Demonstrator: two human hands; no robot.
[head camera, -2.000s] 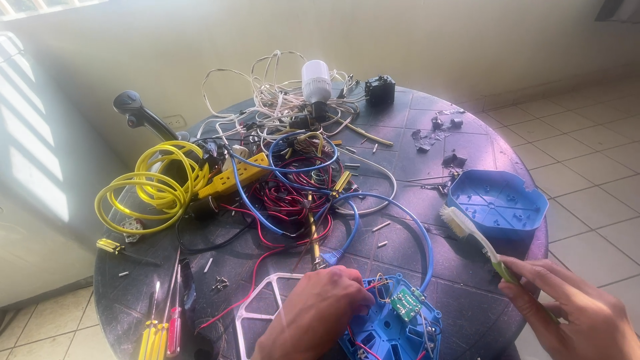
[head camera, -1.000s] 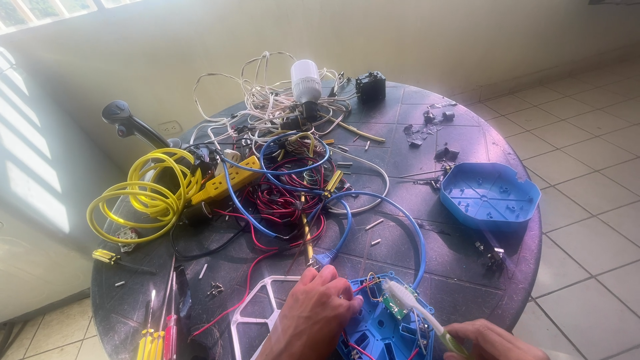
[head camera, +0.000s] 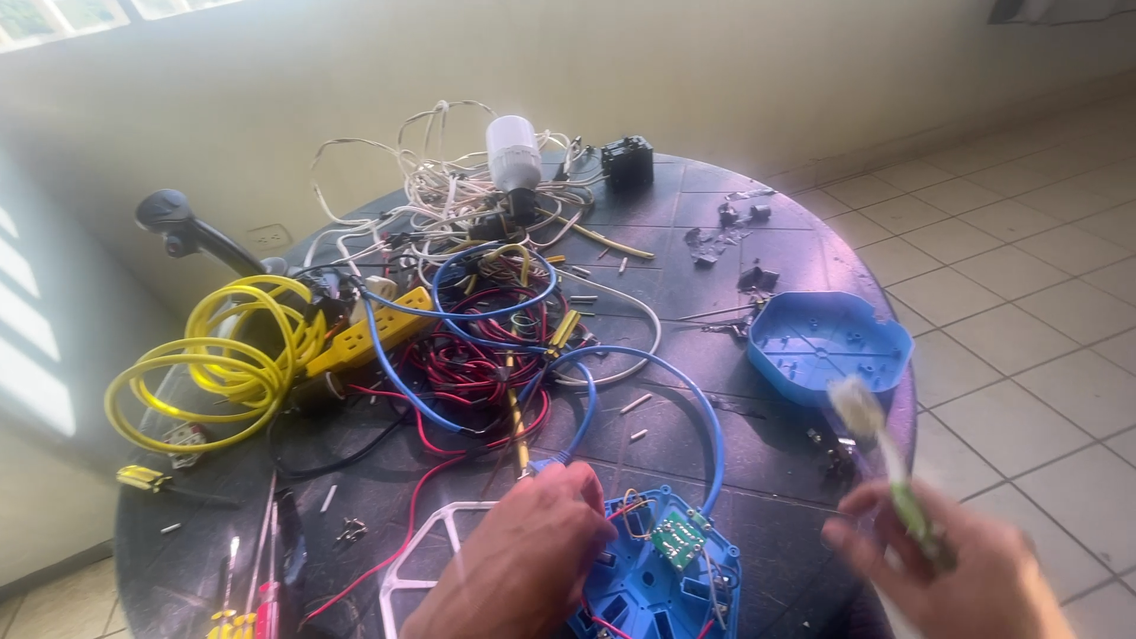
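Observation:
My right hand (head camera: 950, 550) grips a toothbrush (head camera: 896, 461) with a white and green handle, its bristles raised near the blue plastic cover (head camera: 825, 346). My left hand (head camera: 524, 550) rests at the left edge of the open blue plastic housing (head camera: 652, 577), fingers bent; what lies under the fingertips is hidden. Inside the housing sit a green circuit board (head camera: 678, 539) and thin wires. Partly beneath my left forearm lies a white plastic frame (head camera: 399, 555). A blue cable (head camera: 714, 426) runs to the housing's upper edge.
Red and black wires (head camera: 470, 355) are heaped mid-table, beside a yellow power strip (head camera: 368, 333) and a coiled yellow cord (head camera: 213, 355). Behind them stand an LED bulb (head camera: 515, 155) and a black block (head camera: 627, 162). Screwdrivers (head camera: 268, 608) lie at the front left.
A second ago the toothbrush was over the circuit board; my right hand has since lifted it away to the right. My left hand remains at the blue housing.

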